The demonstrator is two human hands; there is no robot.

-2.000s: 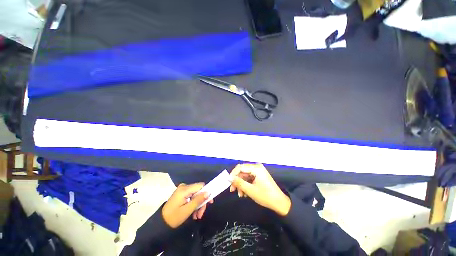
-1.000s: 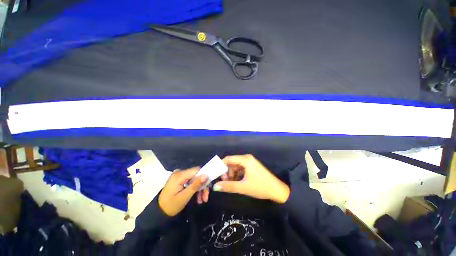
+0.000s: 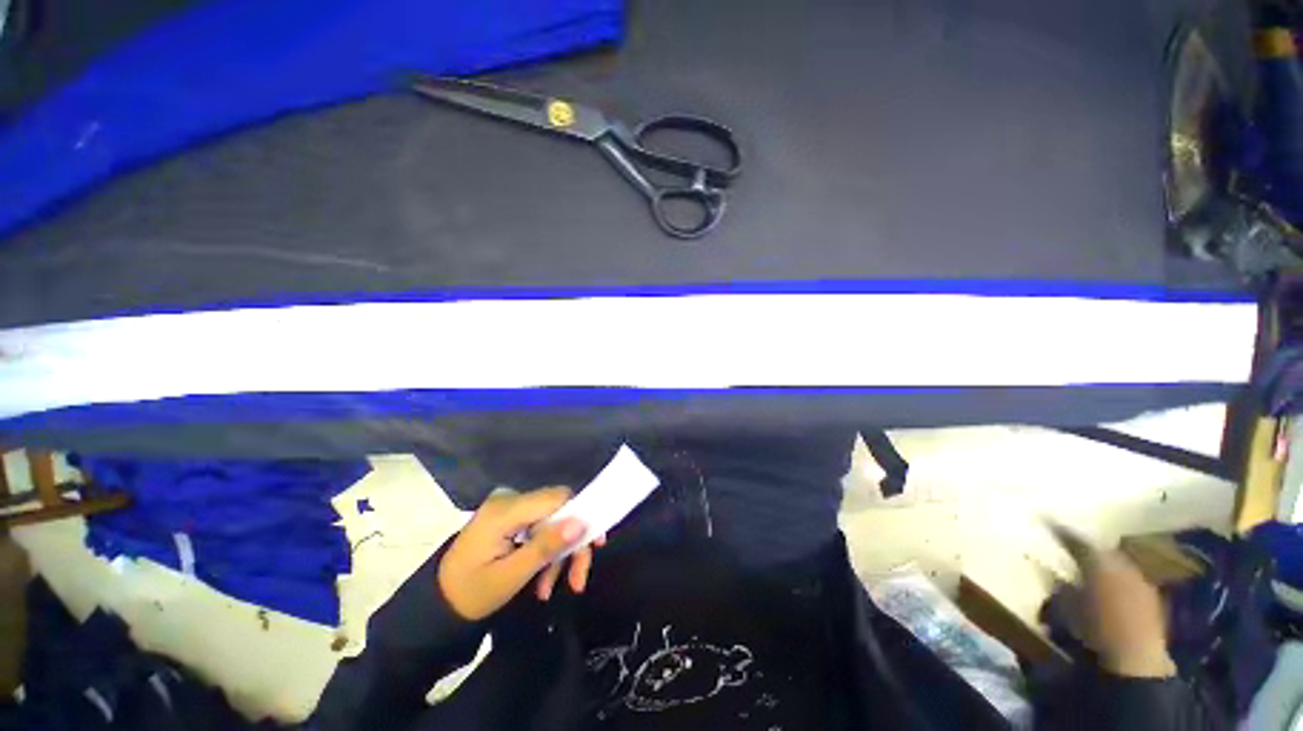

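Observation:
My left hand [image 3: 512, 557] holds a short, folded-looking white strip [image 3: 612, 500] between thumb and fingers, below the table's near edge. My right hand [image 3: 1122, 614] is blurred, far out at the lower right; I cannot tell whether it holds anything. A long white interfacing strip [image 3: 643, 343] lies flat along the near table edge on a blue fabric panel [image 3: 800, 289], which shows as thin edges. Black-handled shears [image 3: 607, 139] lie on the dark table cloth beyond it, blades pointing left and touching or near a blue fabric band [image 3: 286, 72].
A dark steam iron [image 3: 1207, 157] stands at the table's right end. Blue garments [image 3: 236, 528] lie in a pile on the floor at the left. Cartons [image 3: 1007, 621], dark cloth and a clear plastic bag [image 3: 950, 636] are at the lower right, near my right hand.
My right hand has left the small white strip and swung out to the lower right. My left hand still holds the strip. The view has shifted, so the phone and white scrap are gone from it.

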